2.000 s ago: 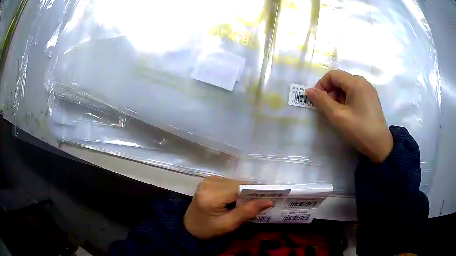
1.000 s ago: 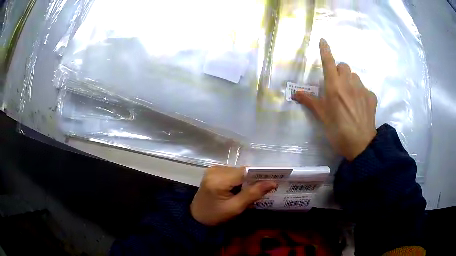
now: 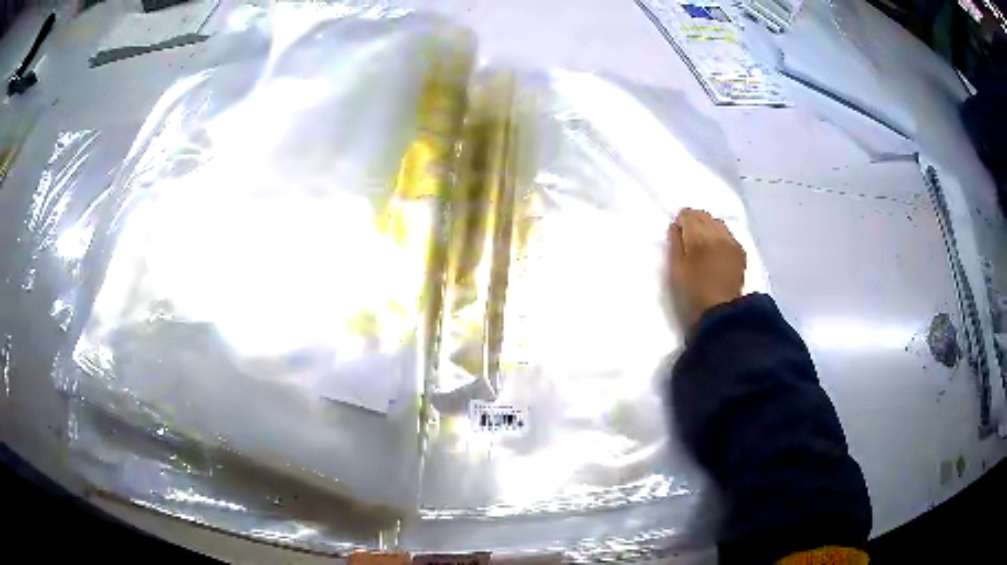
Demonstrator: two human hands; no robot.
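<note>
Clear plastic bags (image 3: pixel 574 441) lie in two overlapping piles, with strong glare and yellow print (image 3: pixel 420 166) where they meet. A barcode sticker (image 3: pixel 499 417) lies flat on the right pile, near its lower left. A plain white rectangle (image 3: pixel 362 388) shows on the left pile. My right hand (image 3: pixel 707 263) is at the right pile's right side, fingers bent together on the film, where a crease runs to the fingertips. My left hand (image 3: pixel 379 558) is a sliver at the bottom edge, beside a strip of the label sheet (image 3: pixel 451 558); the rest is cut off.
Printed papers (image 3: pixel 723 66) and white folded sheets (image 3: pixel 845 105) lie at the far right. A spiral-like dark edge (image 3: pixel 958 287) runs down the right. A white pad (image 3: pixel 155 31) and a black-handled tool (image 3: pixel 33 55) are at the far left. A dark sleeve shows at the upper right edge.
The view now takes in more of the table's far side. My right hand has left the sticker and moved to the bag's right side. My left hand has dropped almost out of view.
</note>
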